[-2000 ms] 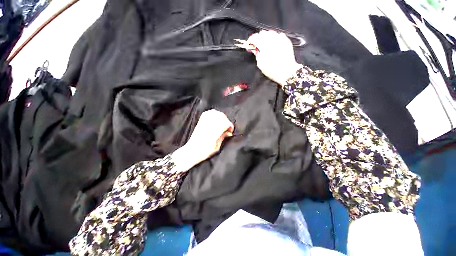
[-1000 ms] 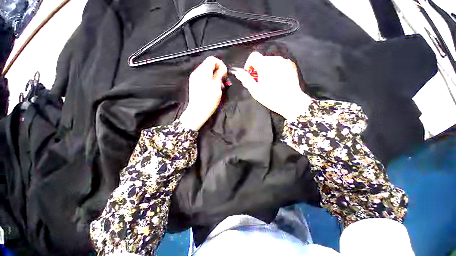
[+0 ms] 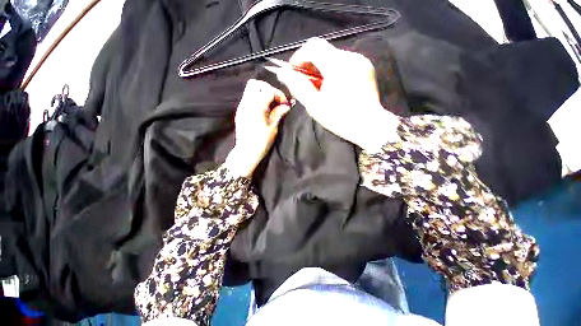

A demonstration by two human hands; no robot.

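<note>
A black suit jacket (image 3: 318,210) lies spread in front of me, its smooth lining partly showing. A black hanger (image 3: 299,43) lies on the black cloth just above my hands. My left hand (image 3: 258,124) pinches the jacket cloth near the neck area; a small pale spot shows at its fingertips. My right hand (image 3: 344,89) is closed around small red thread snips (image 3: 308,73), their pale points directed left, above my left fingertips and near the hanger's lower bar. The neck label is not visible.
More black garments with hanger hooks (image 3: 54,146) hang or lie at the left. A white-covered table (image 3: 70,57) shows at the upper left, crossed by a brown curved rod or cord. Dark strips lie at the upper right. Blue floor (image 3: 548,235) shows at the lower right.
My left hand has moved up from the lining to the neck area, over the spot where the red label showed. My right hand came down, then rose slightly. The hanger now lies free of my right hand.
</note>
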